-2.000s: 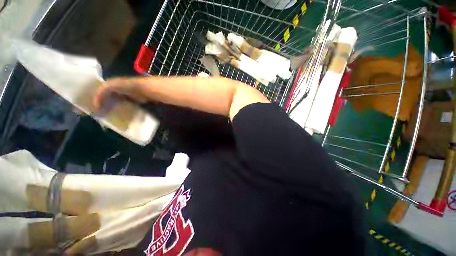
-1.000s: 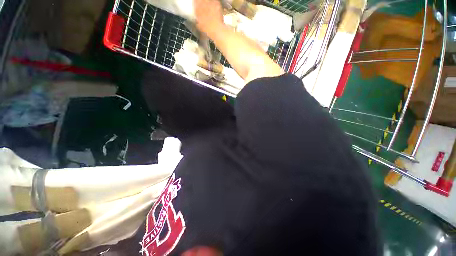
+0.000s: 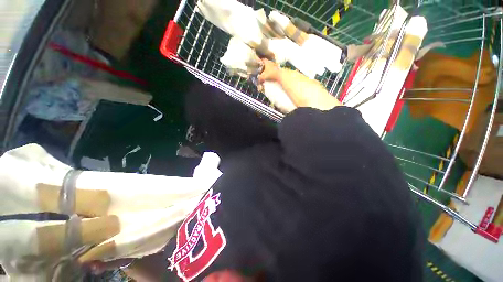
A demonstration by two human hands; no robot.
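My right hand (image 3: 269, 74) reaches into the wire trolley (image 3: 220, 88), its fingers closed at the tie of a small white bundle (image 3: 241, 57). Another long white bundle (image 3: 231, 19) lies just beyond it, and more small tied bundles (image 3: 303, 48) lie beside it. A large cream-white bundle (image 3: 143, 201) with tan tickets (image 3: 94, 201) and grey-beige ties is held against my front at the lower left. My left hand (image 3: 102, 267) is mostly hidden at the bottom edge, against the underside of this large bundle.
Long white bundles (image 3: 380, 93) stand at the trolley's right side, by its red corner parts. Orange-brown material (image 3: 447, 93) and a white box (image 3: 474, 220) lie beyond on the right. At the left are a red strip (image 3: 99, 65), crumpled cloth (image 3: 63, 102) and scraps on the dark green floor.
My right hand carried a white bundle from the left into the trolley and let it go there. It has moved back to another small bundle. The large bundle stays against my front.
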